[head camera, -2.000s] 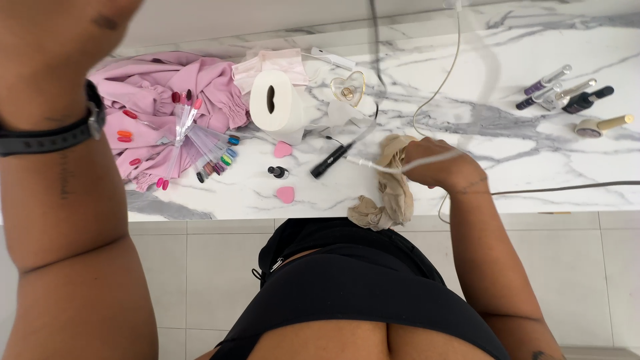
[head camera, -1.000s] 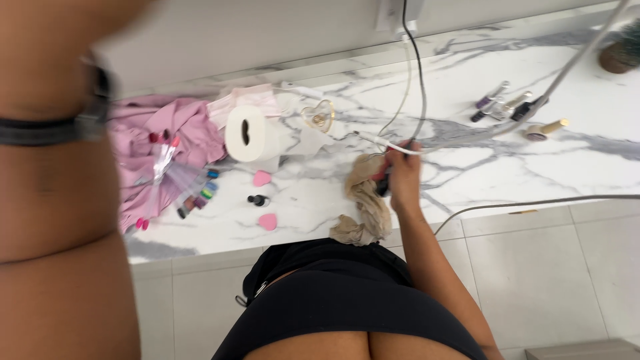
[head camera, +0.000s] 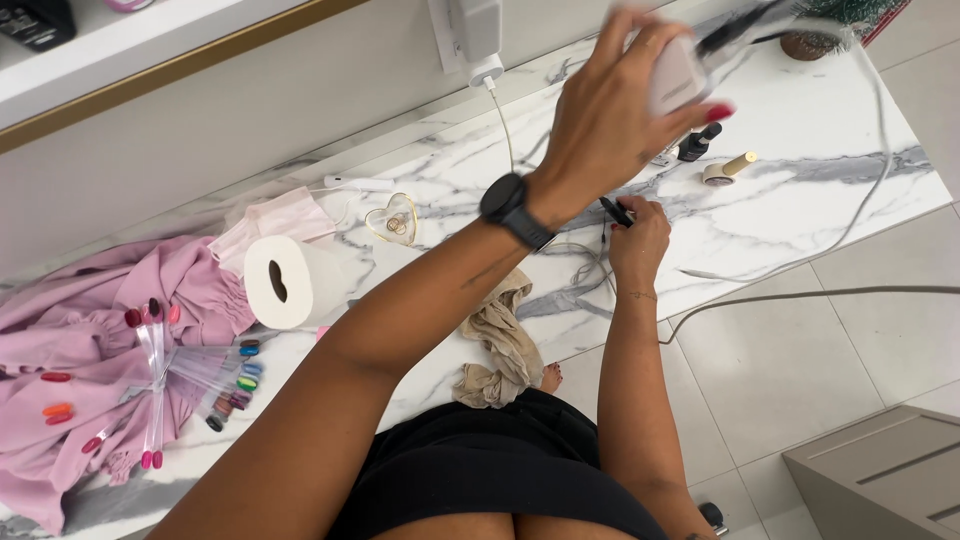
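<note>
My left hand, a dark watch at its wrist, reaches across to the upper right, shut on a blurred pale boxy device with a cable near it. Below it, my right hand grips a short black pen-like tool over the marble-patterned counter. Nail polish bottles stand or lie close by: a black one and one with a gold cap. A crumpled beige cloth hangs at the counter's front edge, partly behind my left forearm.
Grey cables loop over the right side. At left are a pink garment, nail colour swatch sticks, a paper roll and a heart-shaped dish with rings. A small artificial tree stands at the back right; a cabinet is lower right.
My left hand has come from the upper left across to the upper right and now holds the pale device. My right hand has moved off the beige cloth. The view has turned.
</note>
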